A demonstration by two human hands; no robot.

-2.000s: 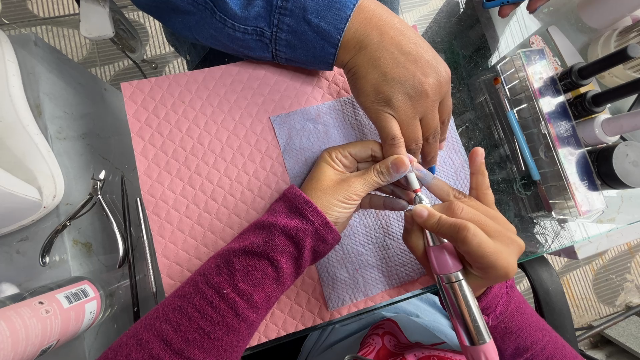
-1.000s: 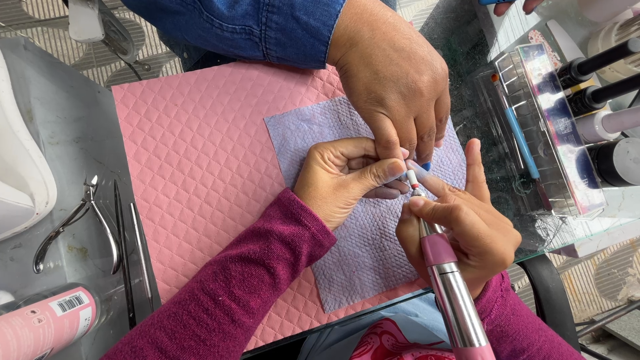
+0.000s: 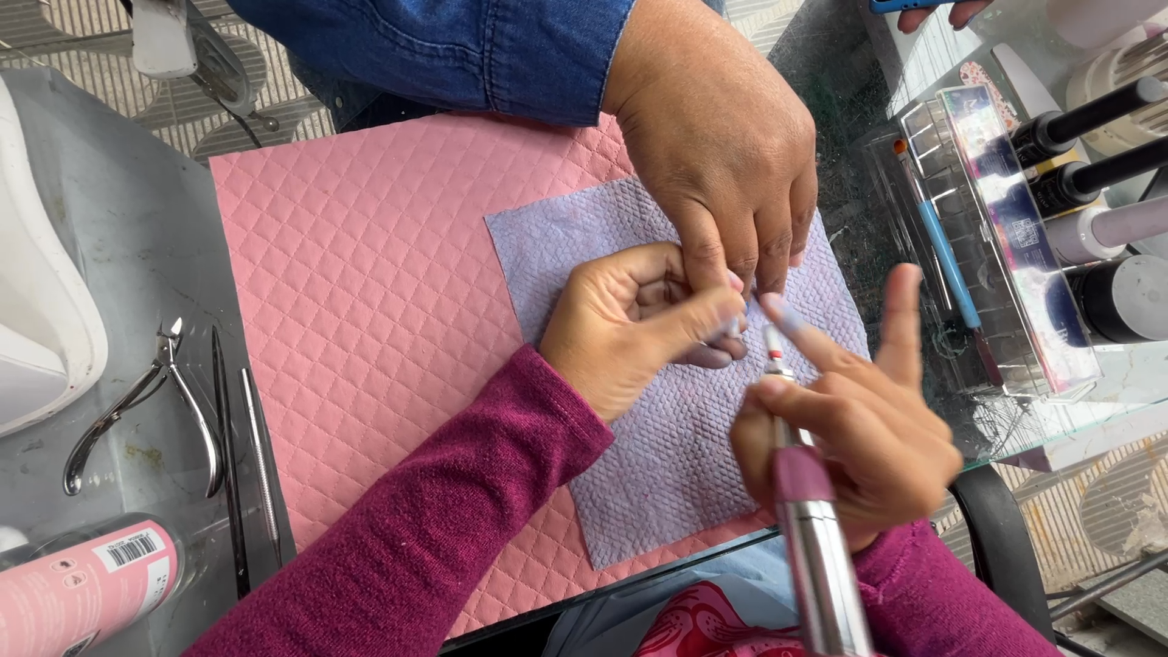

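Note:
My left hand (image 3: 639,319) pinches a fingertip of the other person's hand (image 3: 730,146), which reaches down from a denim sleeve. In my right hand (image 3: 849,411) is a pink and silver electric nail drill (image 3: 812,529), its red-banded bit pointing up close to the held fingers. My right index finger stretches toward the person's fingertips. Dust covers some of my fingertips. Beneath the hands lies a lilac textured paper towel (image 3: 639,493) on a pink quilted mat (image 3: 365,301). The exact spot where the bit points is partly blurred.
Cuticle nippers (image 3: 164,392), a dark slim tool (image 3: 228,456) and a metal tool (image 3: 260,456) lie left of the mat, near a pink bottle (image 3: 91,584) and a white device (image 3: 41,265). At right stand a clear organizer (image 3: 1022,246) with a blue brush (image 3: 944,255) and several bottles (image 3: 1086,182).
My right hand and the drill have shifted slightly away from the held fingertip since a second ago. My left hand keeps its hold on the person's finger.

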